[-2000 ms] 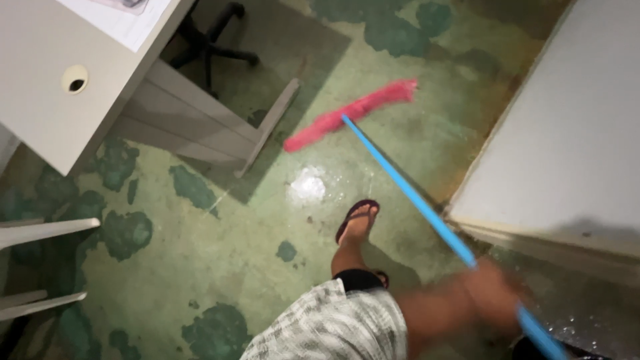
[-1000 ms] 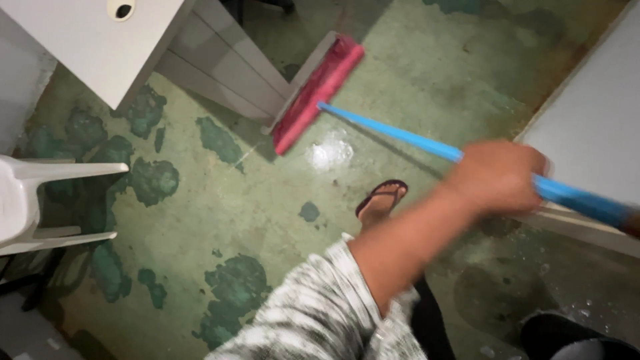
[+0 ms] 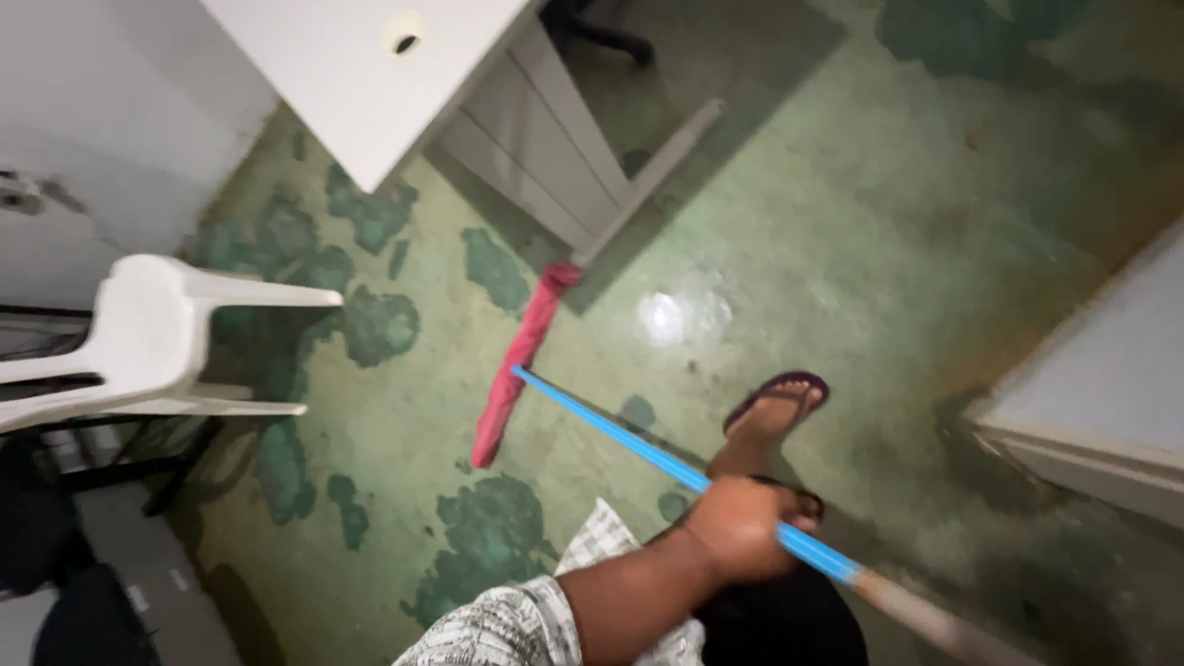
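My left hand [image 3: 745, 527] is closed around the blue handle [image 3: 615, 432] of a floor mop or squeegee. Past the hand, the handle turns a worn brownish colour and runs out at the lower right. At its far end, a long head wrapped in red cloth [image 3: 518, 370] lies on the green floor, its upper end close to or touching the foot of the desk's leg panel [image 3: 647, 185]. My right hand is out of view. A foot in a dark flip-flop [image 3: 779, 400] stands right of the handle; the other foot is partly hidden behind my left hand.
The white desk top [image 3: 370, 83] juts in at the upper left, with a wheeled chair base [image 3: 601, 37] behind its panel. A white plastic chair [image 3: 153, 324] is at the left. A pale wall or cabinet base [image 3: 1101, 444] stands at the right. The floor has dark worn patches and a shiny spot.
The red-wrapped head has moved left from beside the desk's leg panel and now lies below its foot. My left hand stays on the handle and is lower in the view.
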